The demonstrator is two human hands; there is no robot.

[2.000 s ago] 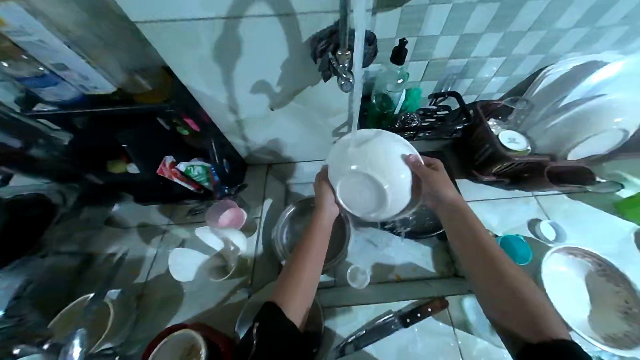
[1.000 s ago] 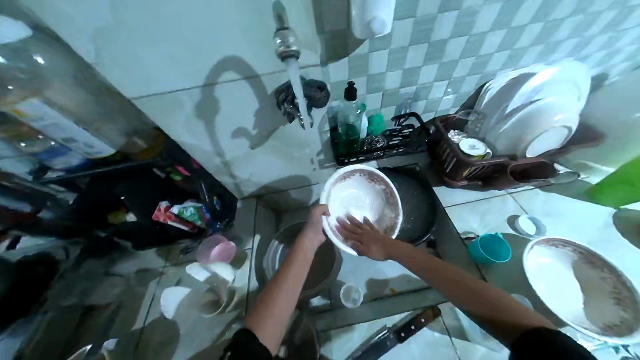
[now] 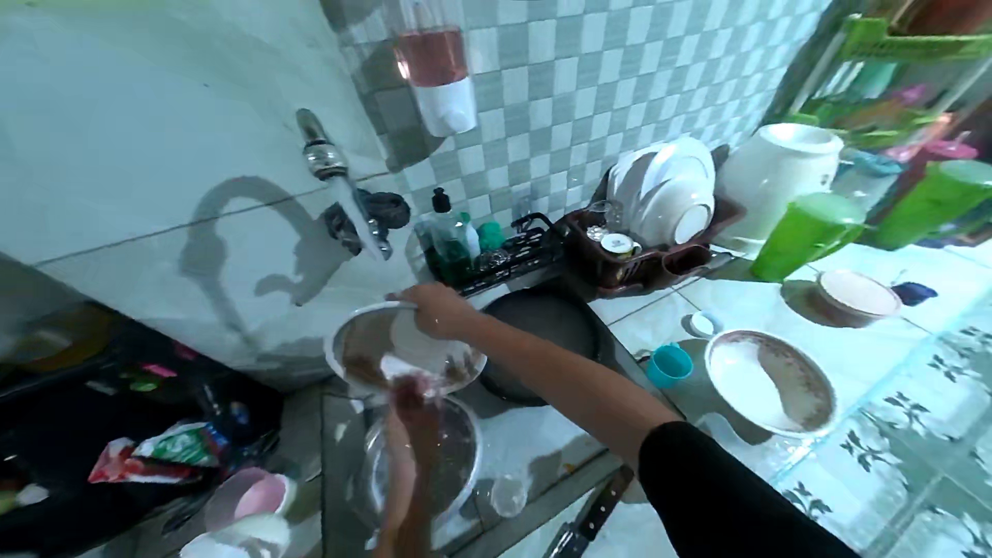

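A white bowl with a patterned inside (image 3: 372, 333) is tilted above the sink, in front of the wall faucet (image 3: 325, 159), which runs water. My right hand (image 3: 442, 310) grips the bowl's far rim. My left hand (image 3: 415, 399), blurred, is at the near side of the bowl's inside; whether it grips anything is hidden by the blur. Beneath it a round metal basin (image 3: 457, 480) stands in the sink. A dark frying pan (image 3: 542, 333) lies beside it, under my right forearm. A small clear cup (image 3: 508, 496) stands right of the basin.
A brown dish rack (image 3: 620, 279) holds white plates. A green soap bottle (image 3: 449, 240) stands by the wall. On the right are a teal cup (image 3: 669, 366), a patterned bowl (image 3: 806, 387) and a green pitcher (image 3: 806, 236). A knife (image 3: 601, 508) lies at the near edge; pink and white cups (image 3: 263, 496) stand left.
The bowl, earlier shown with its outside up and then its inside, is now tilted nearer the faucet. My right hand has moved from inside the bowl to its far rim. The view has swung right.
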